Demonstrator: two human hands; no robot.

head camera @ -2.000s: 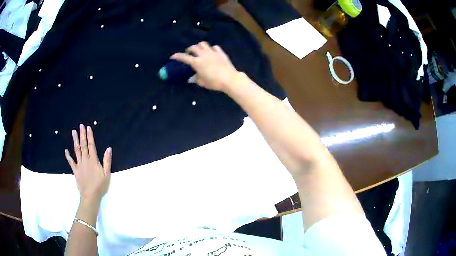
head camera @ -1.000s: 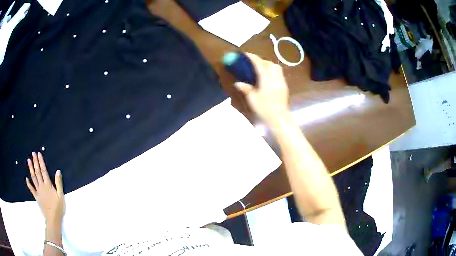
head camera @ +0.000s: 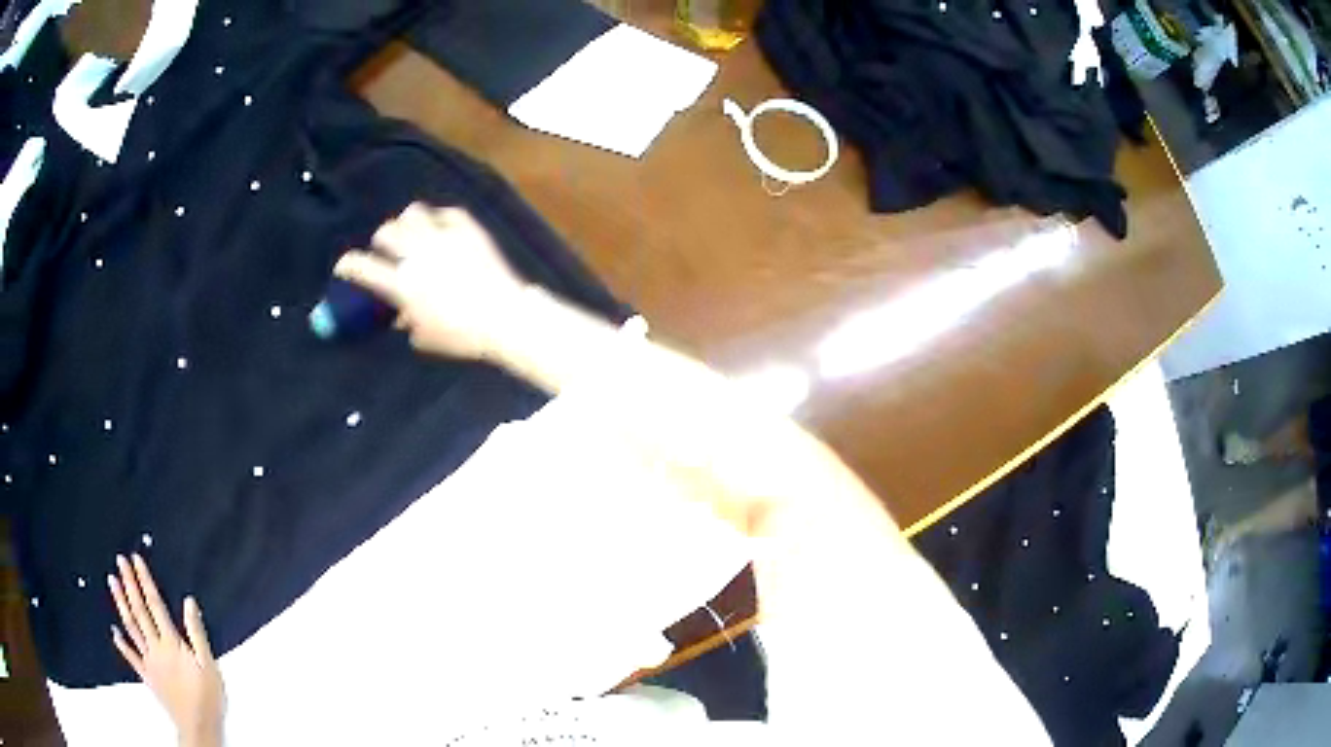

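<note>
The black top point(head camera: 219, 438) with small white marks lies spread on the table, its white hem panel point(head camera: 482, 540) towards me. Its white collar point(head camera: 110, 102) shows at the upper left. My right hand point(head camera: 438, 285) holds the dark thread cone point(head camera: 350, 310), teal end to the left, over the middle of the black body. My left hand point(head camera: 165, 642) lies flat, fingers spread, at the lower left, where black meets white. A white cuff point(head camera: 616, 91) on a dark sleeve lies at the top.
The glossy brown table point(head camera: 1007, 380) has a yellowish edge at right. A thin white ring point(head camera: 790, 142) lies near a heaped black garment point(head camera: 949, 110). Part of an amber bottle point(head camera: 711, 21) shows at the top. A dotted black piece with white edge point(head camera: 1036, 540) is below the table edge.
My right hand moved with the cone from over the body to bare table at right, then back left over the body. The view shifted; my left hand stays flat on the garment.
</note>
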